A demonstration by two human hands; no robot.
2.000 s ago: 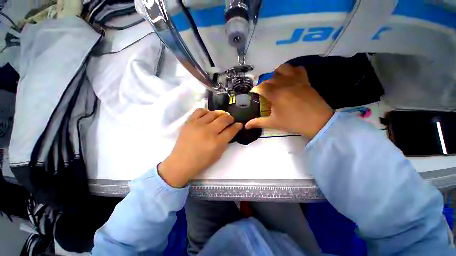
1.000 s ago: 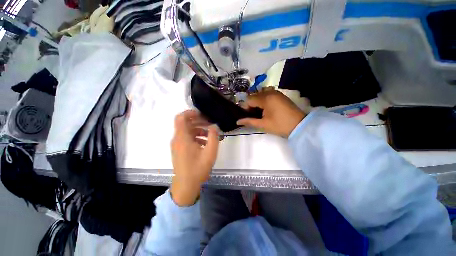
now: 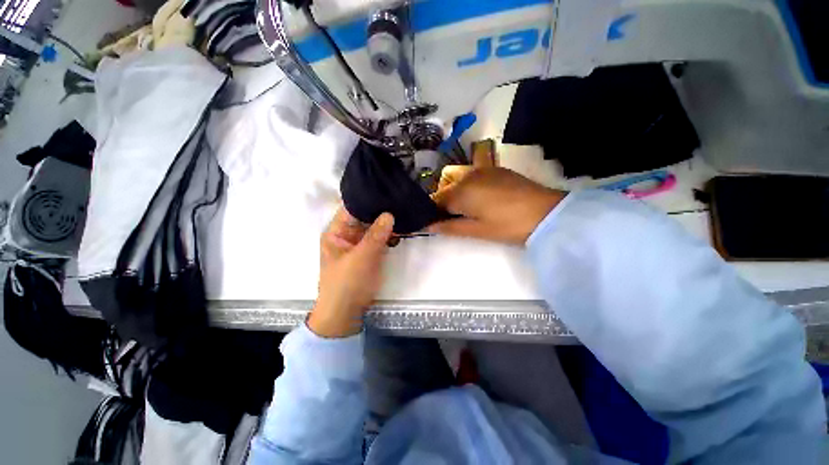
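Observation:
A small black cuff piece (image 3: 389,189) lies just in front of the presser foot area (image 3: 425,156) of the sewing machine. My left hand (image 3: 353,263) pinches its lower left edge between thumb and fingers. My right hand (image 3: 491,202) holds its right end beside the needle, with the fingertips close to the foot. The needle tip is hidden. A white sleeve panel (image 3: 264,136) spreads to the left of the needle, behind the black piece.
A brown-yellow block (image 3: 483,153) and blue snips (image 3: 462,127) stand behind my right hand. Black cut pieces (image 3: 604,123), pink and blue tools (image 3: 647,184) and a phone (image 3: 773,218) lie right. Layered panels (image 3: 145,173) hang over the left edge, near a fan box (image 3: 54,207).
The black piece has come out from under the foot and now shows to its left. My left hand let go, then took its lower edge. The view has shifted slightly.

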